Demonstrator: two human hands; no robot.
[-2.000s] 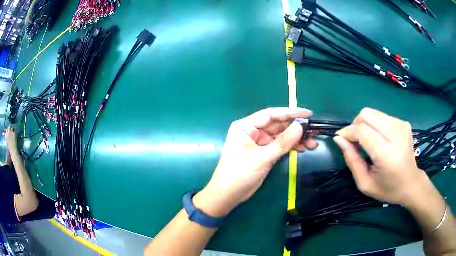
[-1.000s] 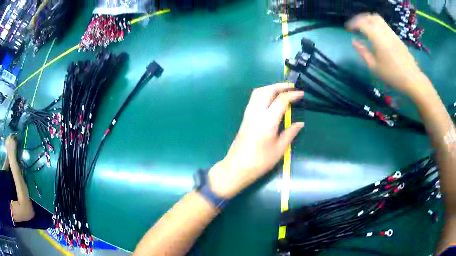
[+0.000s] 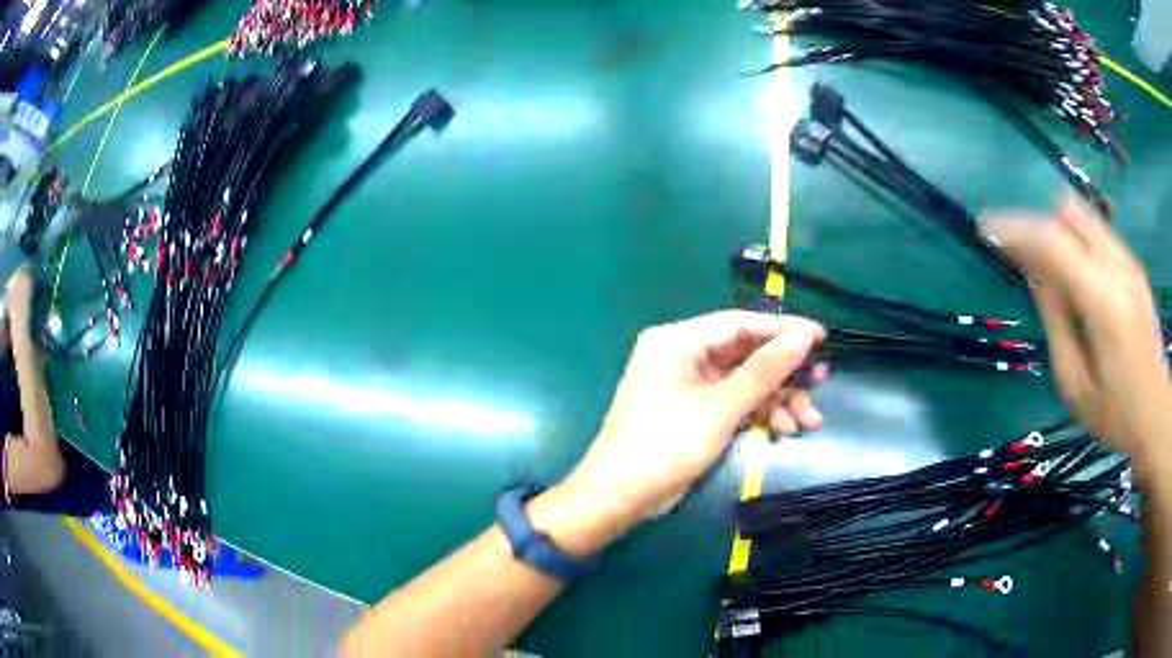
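My left hand [image 3: 720, 399] is closed at the end of a black wire harness [image 3: 913, 347]; its fingers hide the housing. The harness leads run right to red and white tips. My right hand [image 3: 1086, 321] is blurred, to the right of these tips, with fingers apart and nothing seen in it. Another harness housing [image 3: 756, 265] lies just above my left hand on the yellow tape line. Two more housings [image 3: 812, 139] lie further up, their leads running down right towards my right hand.
A large harness pile [image 3: 193, 296] lies at left, with a single harness [image 3: 373, 161] beside it. A loose pile [image 3: 900, 533] lies at lower right, and a wire bundle [image 3: 951, 39] at upper right. Another person's arm [image 3: 32, 399] shows at the left edge.
My left hand has moved down and closed on a harness end. My right hand has come down from the upper right bundle. A harness now lies apart from the upper housings, above my left hand.
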